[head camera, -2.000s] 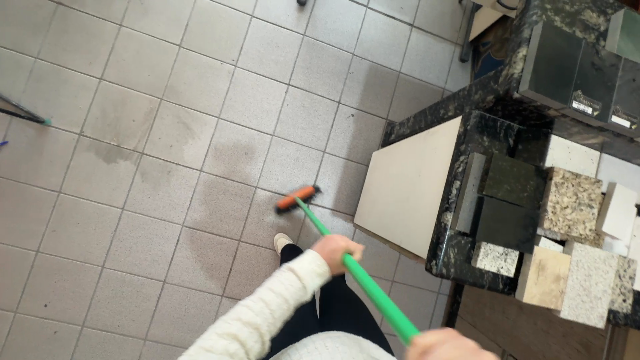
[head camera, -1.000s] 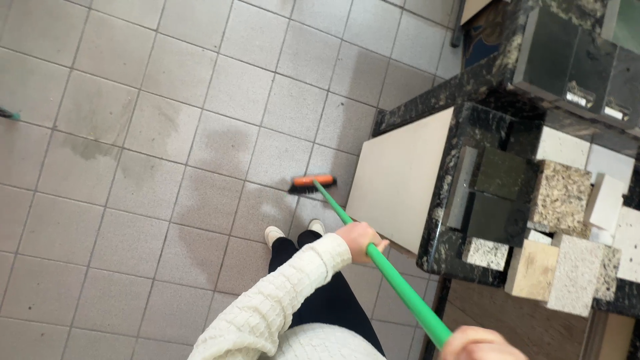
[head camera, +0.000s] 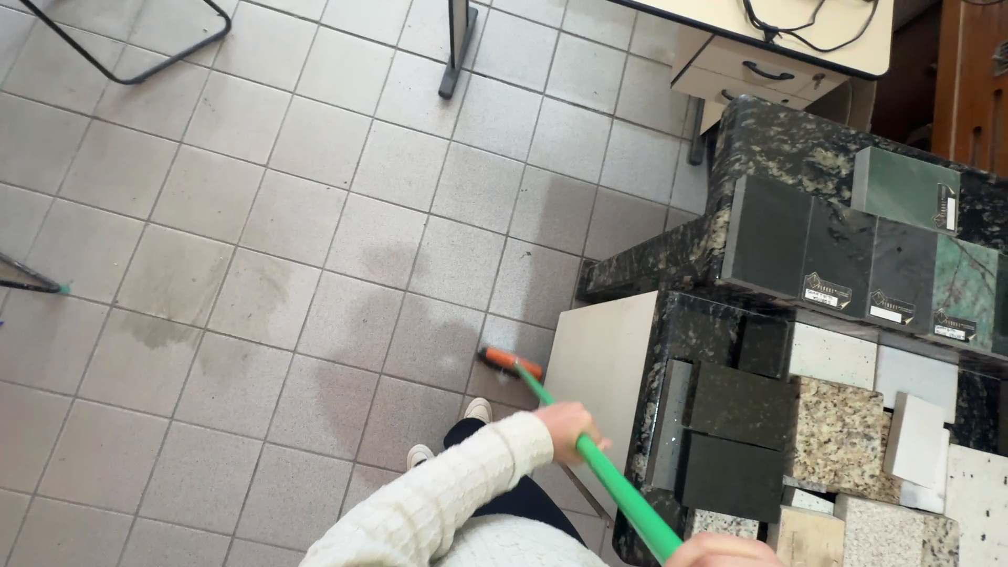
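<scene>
A green broom handle (head camera: 626, 494) slants from the lower right up to an orange broom head (head camera: 513, 361) with dark bristles, which is at the floor tiles beside a pale panel. My left hand (head camera: 573, 432), below a cream knitted sleeve, is closed around the middle part of the handle. Nearer to me, at the bottom edge, my right hand (head camera: 720, 551) is wrapped around the upper handle and is partly cut off by the frame. Some pale specks lie on the tiles near the bristles.
A black granite counter (head camera: 669, 339) stands at the right, with stone samples (head camera: 839, 429) on it and the pale panel (head camera: 602, 378) on its side. Beyond is a desk (head camera: 850, 47) with drawers. Metal legs (head camera: 142, 79) stand at the left. My shoes (head camera: 477, 409) are behind the broom head.
The broom head has moved closer to the pale panel and its angle has turned. Both hands have kept hold of the handle. The view has shifted to show the desk.
</scene>
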